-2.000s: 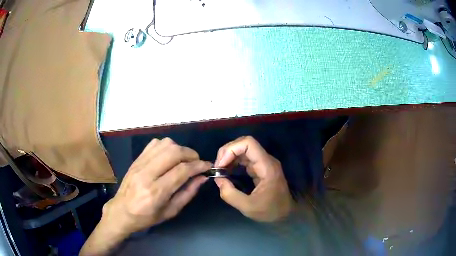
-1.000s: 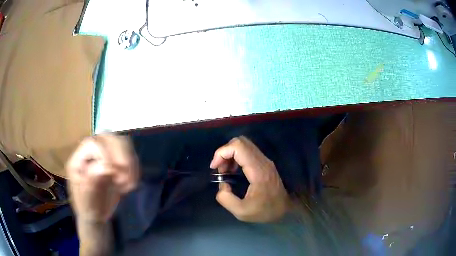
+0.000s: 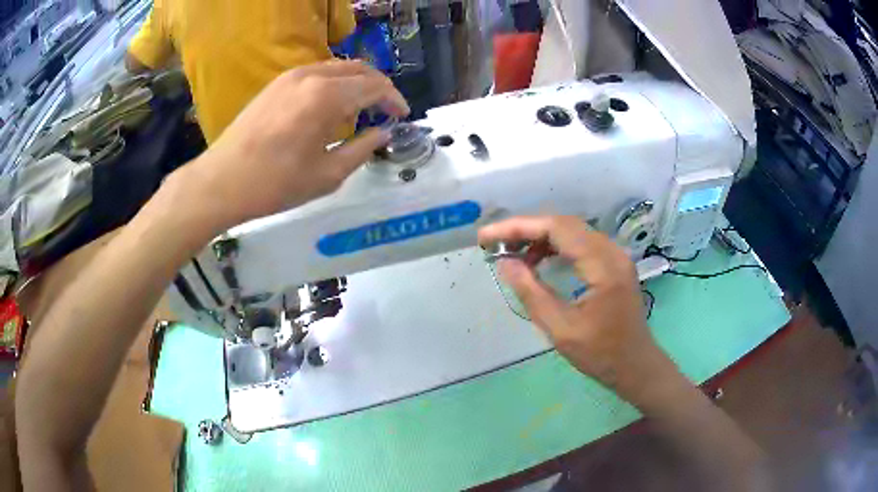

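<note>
My right hand holds a small metal bobbin between thumb and fingers in front of the white sewing machine head. My left hand is raised at a round metal part on top of the head; its fingertips are at that part, and whether they grip anything is unclear. The blue brand badge lies between my hands. The presser foot area is under the head's left end. A tan-brown panel lies at the left.
A small round metal part lies on the pale green table near the front left. A control panel is at the machine's right end. A person in a yellow top stands behind, beside dark and olive material.
The view has lifted from my lap to the whole machine. My left hand has left the bobbin and risen to the head's top. My right hand has raised the bobbin above the table.
</note>
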